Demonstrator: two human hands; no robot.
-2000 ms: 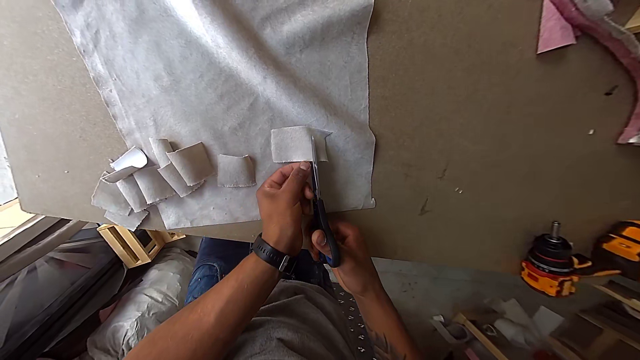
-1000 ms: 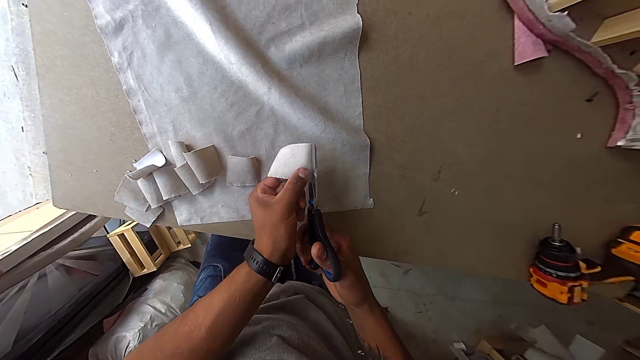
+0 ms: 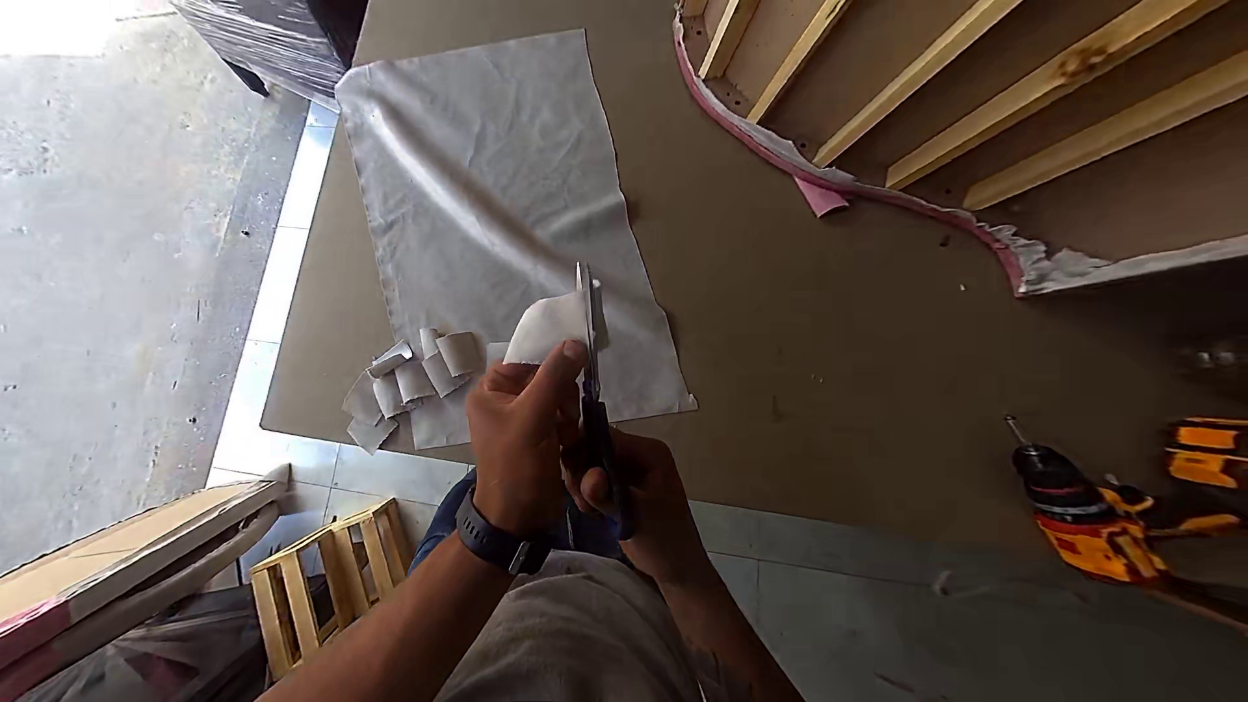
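Note:
My left hand (image 3: pixel 526 419), with a dark watch on its wrist, pinches a small pale piece of fabric (image 3: pixel 548 327) between thumb and fingers. In my right hand (image 3: pixel 634 487) are dark-handled scissors (image 3: pixel 591 375); their blades point away from me along the right side of the piece. Beneath lies a large light grey sheet of fabric (image 3: pixel 507 166) with a long fold. Several small curled cut pieces (image 3: pixel 414 380) are heaped at the sheet's near left corner. Another pale piece is mostly hidden behind my left hand.
A brown work table (image 3: pixel 780 390) carries everything. At the upper right stands a wooden slatted frame (image 3: pixel 936 107) edged with pink and white padding. A yellow and black cordless power tool (image 3: pixel 1082 517) lies at the right. Below the table's left edge is a small wooden crate-like frame (image 3: pixel 331 585).
The small piece, flat on the sheet two seconds ago, is now lifted and bent in my left hand. The scissors stay at its right side. The view has swung, showing more of the slatted frame.

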